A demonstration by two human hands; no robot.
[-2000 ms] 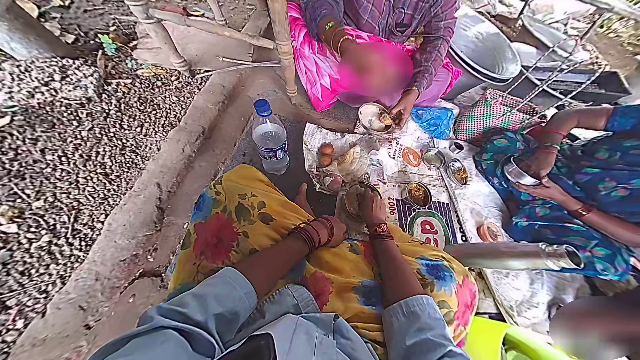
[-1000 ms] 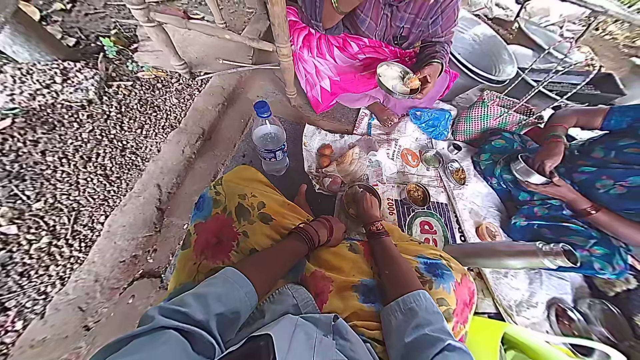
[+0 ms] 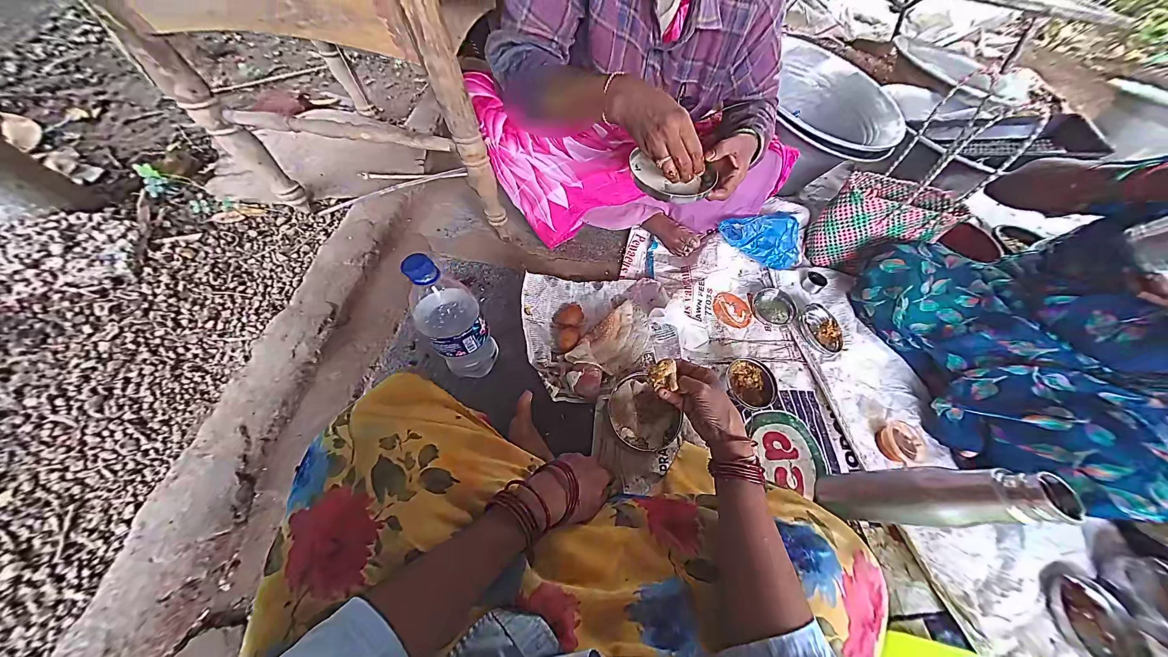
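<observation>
My right hand [image 3: 701, 401] holds a piece of food [image 3: 663, 375] between thumb and fingers, above the right rim of a round steel bowl [image 3: 645, 413]. Pale food lies in that bowl. My left hand [image 3: 581, 486] rests on the yellow floral cloth over my lap, just below and left of the bowl, its fingers curled; whether they hold anything is hidden. Beyond the bowl, on newspaper, are brown round food pieces [image 3: 568, 327] and a clear plastic bag [image 3: 613, 338]. A small steel bowl of cooked food [image 3: 751, 382] stands right of my right hand.
A water bottle [image 3: 452, 319] with a blue cap stands at left beside a raised edge [image 3: 274, 374]. Across from me a person sits with a steel bowl [image 3: 671, 178]. Another person in blue-green patterned cloth sits at right. A steel flask [image 3: 949, 497] lies near my right knee.
My right hand has risen from the bowl with a piece of food in its fingers. The person opposite now has one hand in their bowl. The person at right has shifted their arms.
</observation>
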